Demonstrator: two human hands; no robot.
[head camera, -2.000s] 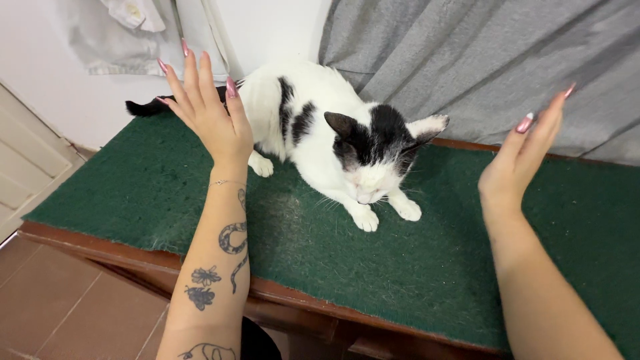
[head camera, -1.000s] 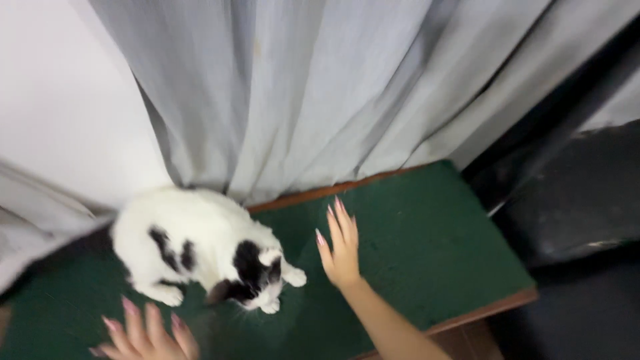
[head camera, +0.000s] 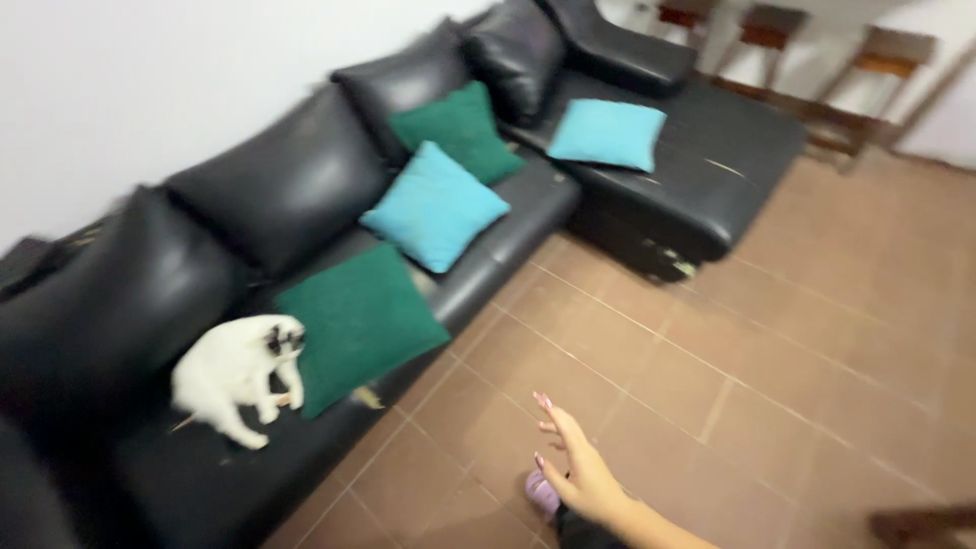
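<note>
My right hand (head camera: 576, 465) is held out over the tiled floor at the lower middle, fingers apart and holding nothing. Just below and left of it shows a lilac shoe (head camera: 542, 490). No part of my left hand is in the frame. At the left, a mostly white cat (head camera: 221, 370) with dark patches on its head lies on the seat of a black sofa (head camera: 297, 191), beside a dark green cushion (head camera: 358, 328). A gap of floor and sofa edge separates my right hand from the cat. The picture is somewhat blurred.
Further along the sofa lie a light blue cushion (head camera: 438, 206), another green cushion (head camera: 457, 133) and a second light blue one (head camera: 610, 133) on the chaise part. Wooden stools (head camera: 892, 53) stand at the upper right. A dark wooden piece (head camera: 923, 526) juts in at the lower right.
The view has swung strongly away from the green-covered surface and grey curtain to a sofa. My left hand, seen earlier near a black and white cat, has left the view.
</note>
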